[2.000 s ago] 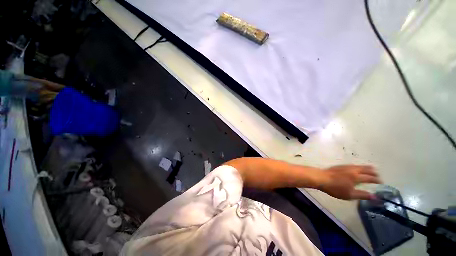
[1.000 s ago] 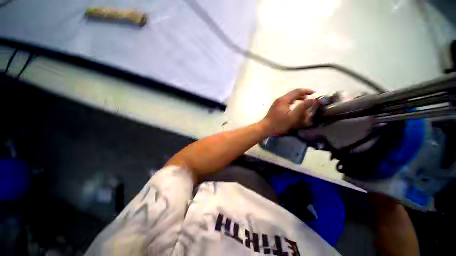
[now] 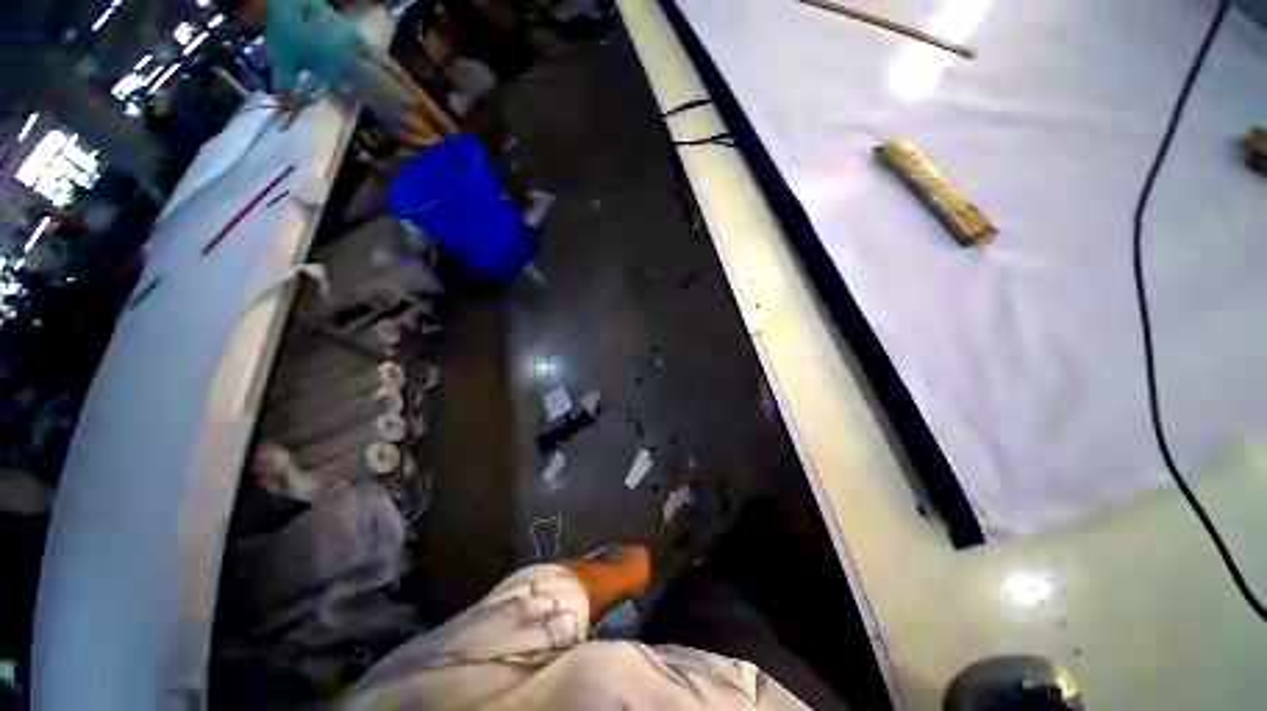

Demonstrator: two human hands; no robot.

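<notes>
The fabric lay [image 3: 864, 340] is a black band along the table edge, with white top paper [image 3: 1056, 333] over it. A mottled yellow-brown cloth weight [image 3: 934, 192] lies on the paper. The grey base plate [image 3: 1007, 683] of the cutting machine is cut off by the bottom edge at lower right; its motor is out of the picture. Only a short piece of my left arm shows below the sleeve at bottom centre, over the floor; my left hand is not visible. My right hand is not in view.
A black cable [image 3: 1146, 292] runs across the paper and table. A thin brown stick [image 3: 889, 25] lies at the top. A blue bin [image 3: 463, 206], paper scraps [image 3: 639, 468] and pale rolls [image 3: 382, 421] are at left. A person in green [image 3: 313, 42] stands beyond the neighbouring table.
The view has swung left from the machine toward the aisle. My left hand, on the machine a second ago, and my right arm have left the picture.
</notes>
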